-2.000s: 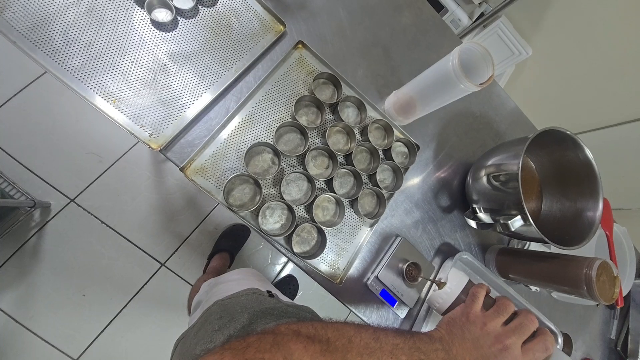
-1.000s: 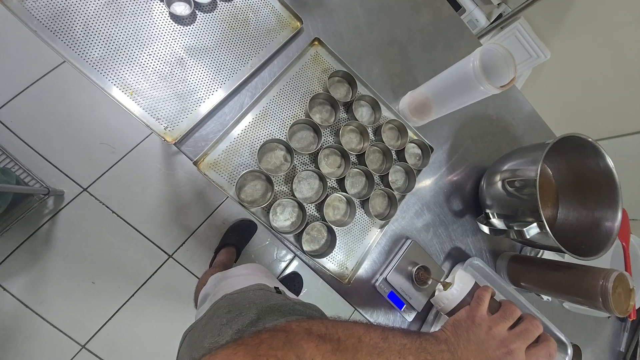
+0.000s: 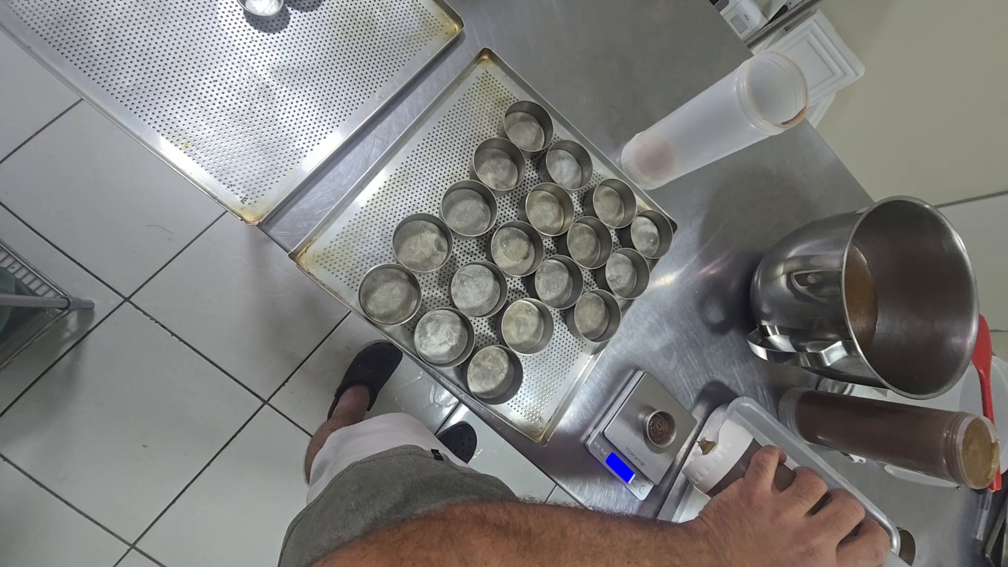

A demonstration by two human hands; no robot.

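My right hand [image 3: 787, 512] is closed around a bottle with a white cap [image 3: 720, 457] and dark contents, its brown-smeared nozzle toward a digital scale [image 3: 630, 425]. The bottle is tilted over a clear plastic container [image 3: 827, 472]. A small round metal mould [image 3: 659, 428] with brown contents sits on the scale plate, apart from the nozzle. Up and left of the scale, a perforated metal tray [image 3: 378, 189] holds several round metal moulds [image 3: 516, 248] with whitish bottoms. My left hand is out of view.
Right of the tray stand a metal mixing bowl [image 3: 866, 299] with brown residue, a tall brown-filled tube [image 3: 874, 433] and a translucent tube [image 3: 701, 126]. A red-handled utensil [image 3: 984, 386] is at the far right. Another perforated tray [image 3: 236, 79] lies upper left.
Two seconds ago, the bottle's nozzle was close to the small mould, with brown matter between them. Now nozzle and mould are apart. My right hand keeps its grip.
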